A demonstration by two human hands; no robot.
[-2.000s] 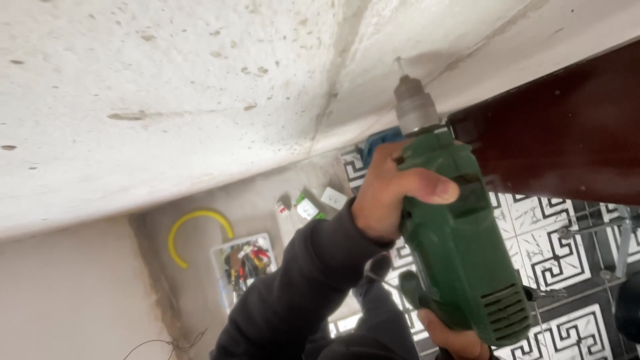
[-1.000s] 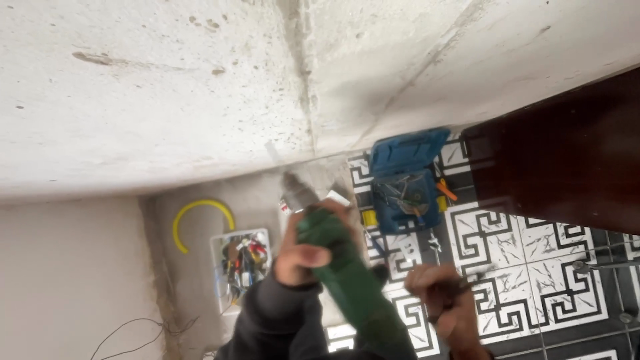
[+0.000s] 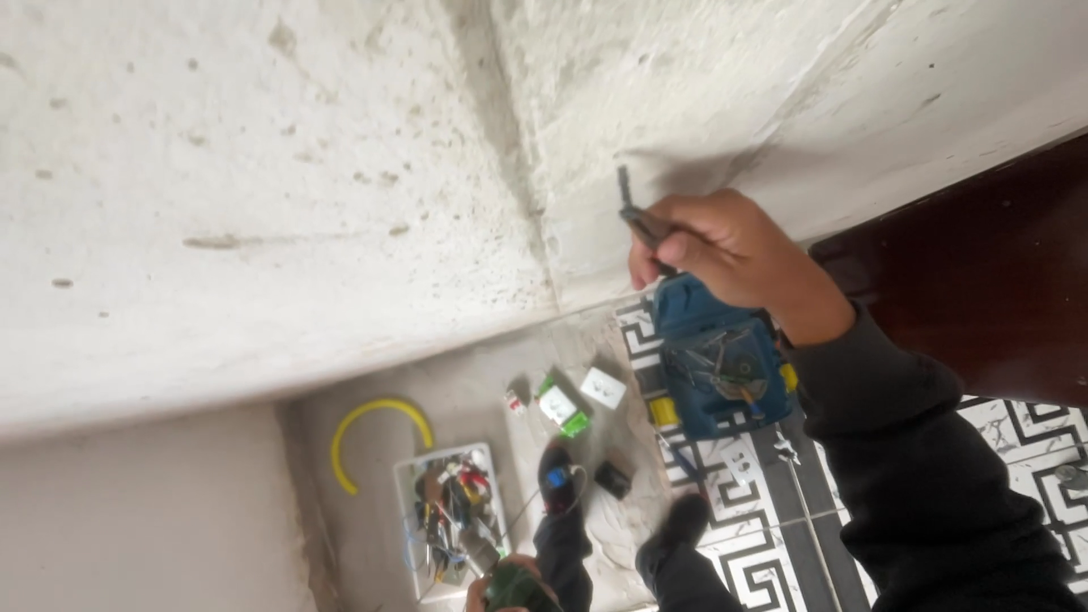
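Observation:
My right hand (image 3: 722,246) is closed around dark pliers (image 3: 646,225) close to the bare plastered wall (image 3: 408,153). A small grey ribbed piece (image 3: 625,183), which looks like a wall plug, sticks out from their jaws towards the wall. Whether it touches the wall cannot be told. Low in the view, my left hand (image 3: 529,565) holds the green power drill (image 3: 514,588) by its body, with the chuck (image 3: 478,551) pointing up over a white tray. Most of the drill and of that hand is cut off by the frame's lower edge.
An open blue tool case (image 3: 722,374) lies on patterned tiles below my right hand. The white tray of hand tools (image 3: 408,527), a yellow flexible tube (image 3: 340,442), a green-and-white package (image 3: 563,408) and a white plate (image 3: 603,388) are near my feet. A dark red panel (image 3: 960,280) stands right.
Two seconds ago both hands were on the drill at the wall. The drill has moved down and left in my left hand, while my right hand has let go of it and risen to the wall with pliers.

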